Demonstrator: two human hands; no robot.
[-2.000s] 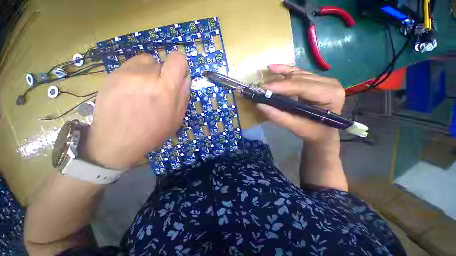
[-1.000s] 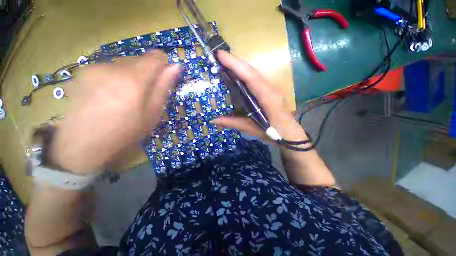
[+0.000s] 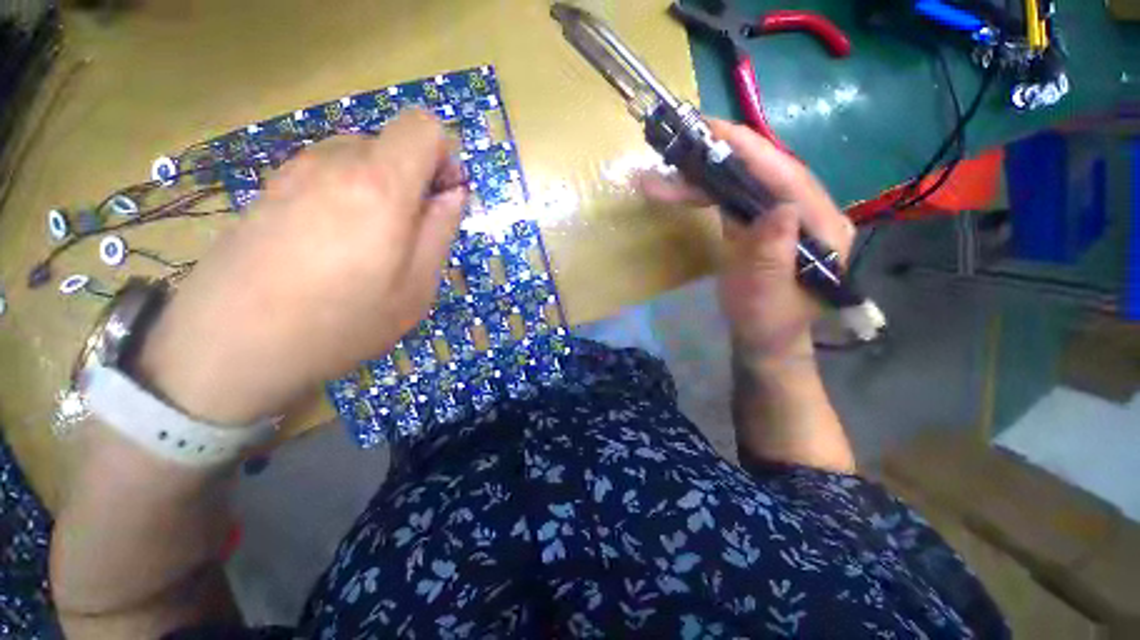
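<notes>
The blue PCB panel (image 3: 500,269) lies on the tan-yellow board in front of me. My left hand (image 3: 338,256) is over its left part, fingertips pinched near the upper right boards; a small dark wire end seems to show at the fingertips. Several round white components (image 3: 113,250) on dark wires lie left of the panel, their wires running to it. My right hand (image 3: 775,225) holds the soldering iron (image 3: 725,175) right of the panel. Its metal tip points up and left, above the tan board, away from the panel.
Pliers or cutters with red handles (image 3: 748,94) lie on the green mat (image 3: 863,138) at the upper right. A black, blue and yellow holder (image 3: 1031,56) with black cords stands beyond. Blue bins (image 3: 1056,206) are at the right. Floral clothing is below the panel.
From the last frame, the iron has swung right, away from the panel, and its rear end has moved right. My left hand has moved right, fingertips now pinched. The whole view has shifted slightly.
</notes>
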